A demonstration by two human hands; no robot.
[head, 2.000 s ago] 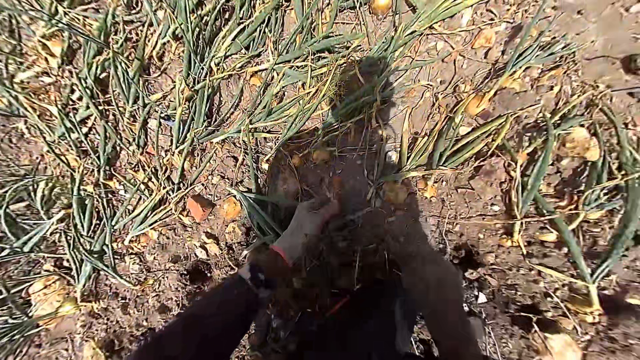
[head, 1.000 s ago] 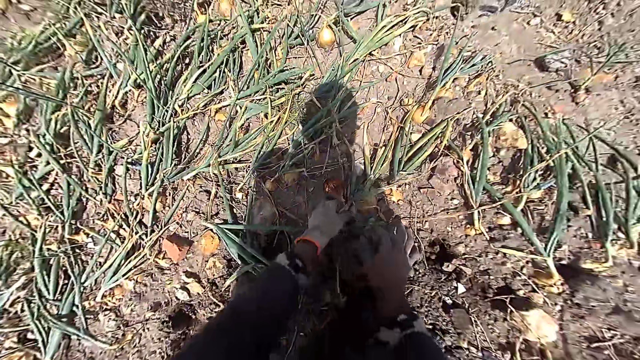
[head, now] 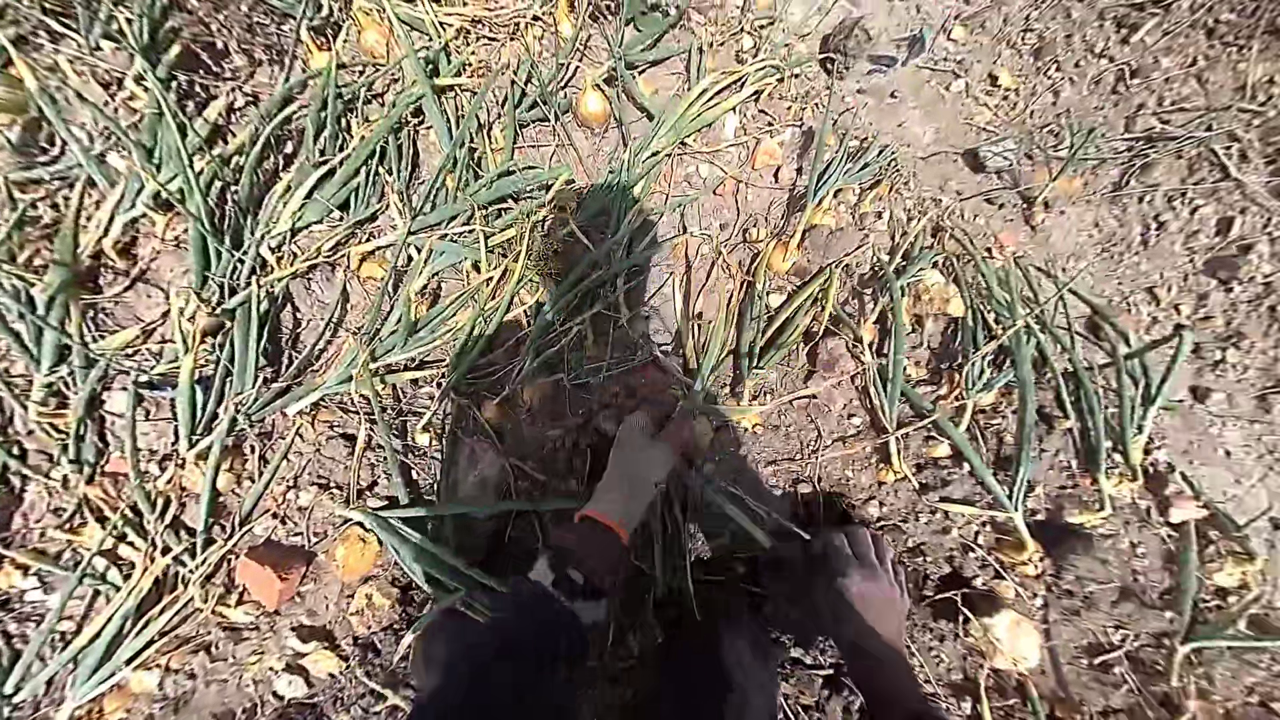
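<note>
My left hand (head: 635, 468), in a light glove with an orange cuff, reaches forward over the shaded soil in the middle. Its fingers are closed around an onion plant (head: 697, 435); the bulb shows dimly at the fingertips and long leaves trail down beside the wrist. Lower and to the right, my right hand (head: 872, 585) looks bare, with its fingers spread, and nothing shows in it. Shadow hides part of its palm and the ground between the hands. A bent green onion leaf (head: 425, 555) lies left of my left wrist.
Onion tops (head: 230, 290) lie thickly over the soil at the left. More onion plants (head: 1020, 400) stand or lean at the right. A yellow onion bulb (head: 592, 106) rests at the top, and a reddish brick fragment (head: 273, 573) sits at the lower left. Dry soil (head: 1130, 230) shows at the upper right.
My right hand has moved away from my left hand, to the right; one second ago the two were close together. My left hand remains over the shaded soil.
</note>
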